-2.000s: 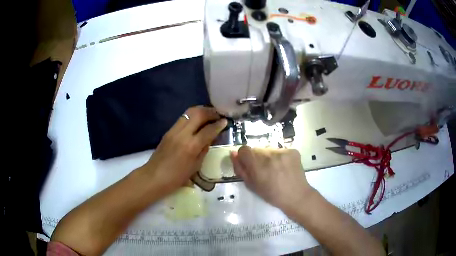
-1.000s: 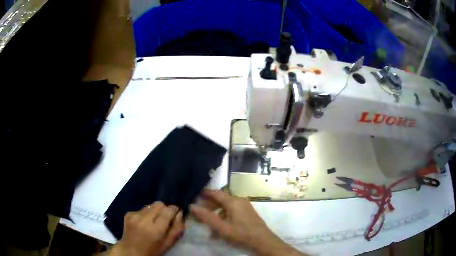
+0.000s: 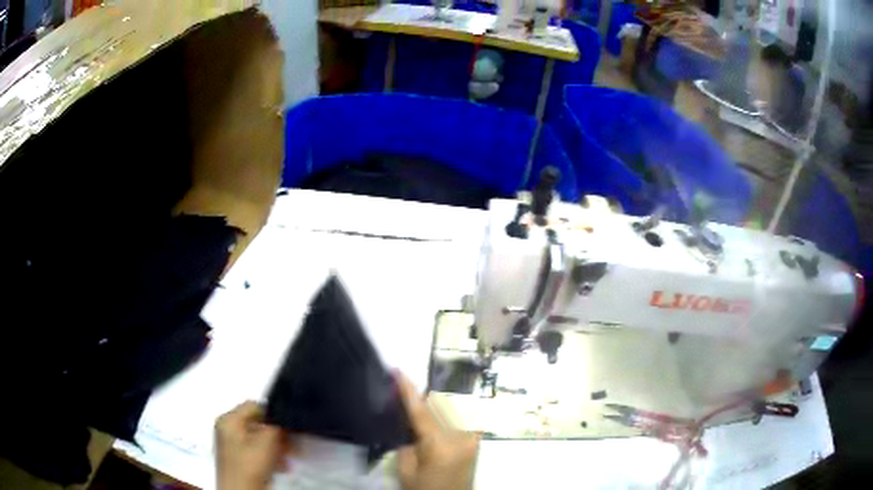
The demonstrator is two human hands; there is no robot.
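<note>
A black fabric piece (image 3: 335, 378) is held up between both hands over the table, left of the sewing machine; its far end narrows to a point. My left hand (image 3: 249, 445) is shut on its near left corner. My right hand (image 3: 436, 442) is shut on its near right edge. Both hands are partly cut off or blurred at the bottom. The white sewing machine (image 3: 613, 278) stands at right, with no fabric seen under its presser foot (image 3: 488, 381).
A cardboard box (image 3: 235, 115) with black fabric (image 3: 115, 287) stands at left. Blue bins (image 3: 412, 120) are behind the white table (image 3: 383, 215). Snips (image 3: 627, 416) with red cord (image 3: 684, 435) lie right of the needle. Dark scraps dot the bed. Another table (image 3: 459, 29) stands farther back.
The fabric has come away from the machine to the left and is now raised between both hands. The right hand has taken hold of it. The view has tilted up, showing more background.
</note>
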